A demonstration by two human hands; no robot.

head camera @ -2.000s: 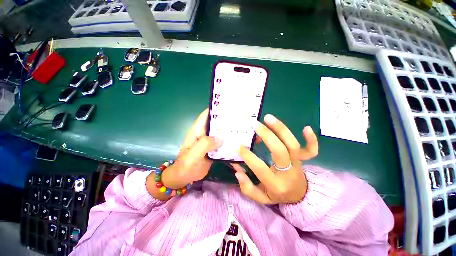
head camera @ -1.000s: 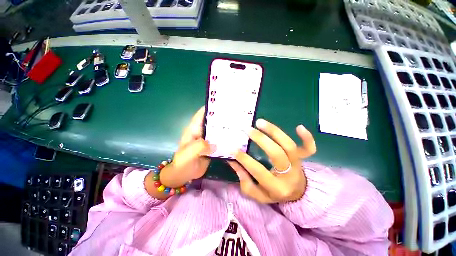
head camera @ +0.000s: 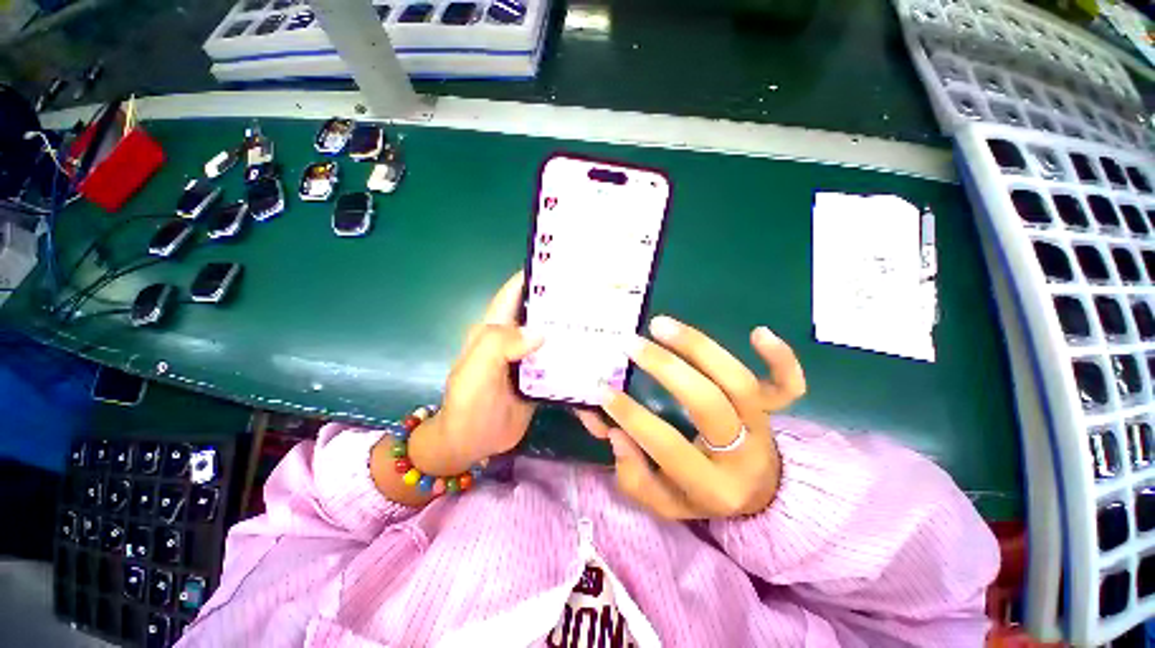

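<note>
A smartphone (head camera: 593, 272) with a white lit list on its screen stands upright in the middle of the view, above the green mat. My left hand (head camera: 488, 386), with a bead bracelet at the wrist, holds its lower left edge, the thumb at the screen's left side. My right hand (head camera: 703, 430), with a ring on one finger, is at its lower right corner. Its thumb and a finger touch or nearly touch the phone's lower edge and the other fingers are spread. Parts of the fingers behind the phone are hidden.
Loose watches (head camera: 264, 198) and black cables lie at left, by a red box (head camera: 120, 168). A paper slip (head camera: 871, 272) with a pen (head camera: 928, 241) lies right. A white foam tray (head camera: 1041, 380) of watches stands far right. A black tray (head camera: 133, 538) is low left. A metal post (head camera: 367, 57) stands beyond.
My left thumb has moved up a little along the phone's left edge. My right fingers have shifted slightly. On the far strip, the foam trays have slid to the right.
</note>
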